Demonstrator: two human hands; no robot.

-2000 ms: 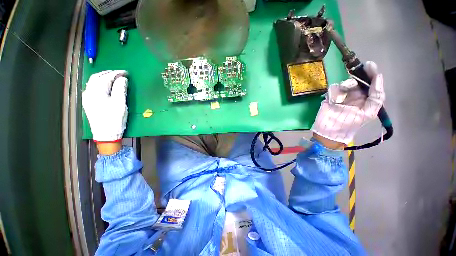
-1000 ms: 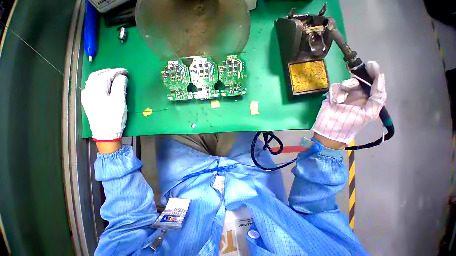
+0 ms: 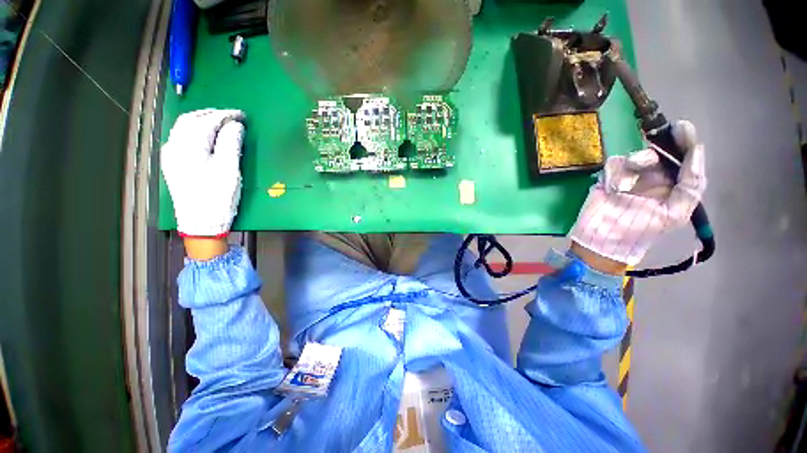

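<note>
A green circuit board (image 3: 380, 134) of three joined sections lies on the green mat, in front of the round fume hood. My right hand (image 3: 644, 190), in a striped white glove, is closed around the dark handle of the soldering iron (image 3: 659, 134). The iron's front end sits in the stand (image 3: 566, 75) at the mat's right. My left hand (image 3: 205, 172), in a white glove, rests at the mat's left edge with fingers curled. A thin solder wire (image 3: 84, 72) runs from the upper left toward it. Whether the fingers hold the wire is hidden.
The fume hood (image 3: 372, 44) stands behind the board. A yellow sponge (image 3: 569, 142) sits on the stand's near side. Yellow tape pieces (image 3: 467, 191) lie below the board. A blue pen-like stick (image 3: 181, 49) is upper left. The conveyor (image 3: 66, 239) runs along the left. A black cable (image 3: 478, 296) loops below the mat.
The whole scene has shifted slightly right in the picture. Both hands keep nearly the same pose, and the board and iron stay in place on the mat and in the stand.
</note>
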